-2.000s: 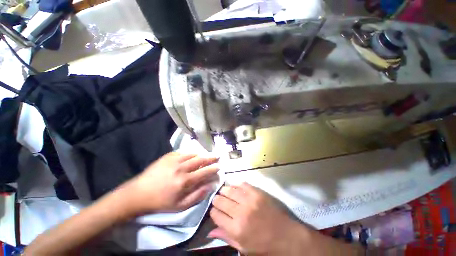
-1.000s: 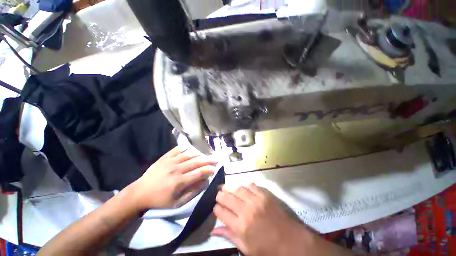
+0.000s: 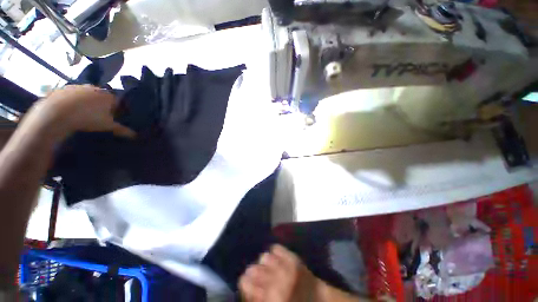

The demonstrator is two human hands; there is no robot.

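Note:
The black garment cloth (image 3: 177, 138) lies bunched left of the needle. My left hand (image 3: 82, 109) grips its gathered upper left part. A pale facing piece (image 3: 171, 215) curves below it, with a black band (image 3: 245, 221) along its right side, running from near the presser foot (image 3: 309, 120) down over the table's front edge. My right hand (image 3: 274, 277), slightly blurred, is curled on the lower end of this black band; the fingertips' hold is partly hidden. The needle area is washed out by glare, so whether cloth lies under the foot cannot be told.
The sewing machine head (image 3: 383, 65) stands at the upper right over its cream bed (image 3: 366, 133). Black-handled scissors (image 3: 510, 141) lie at the right. A red basket (image 3: 513, 236) with scraps is at lower right, a blue basket (image 3: 141, 274) at lower left.
My left hand has moved from beside the needle up and left onto the black cloth, which is now bunched. My right hand has moved down, off the table. The view has shifted downward.

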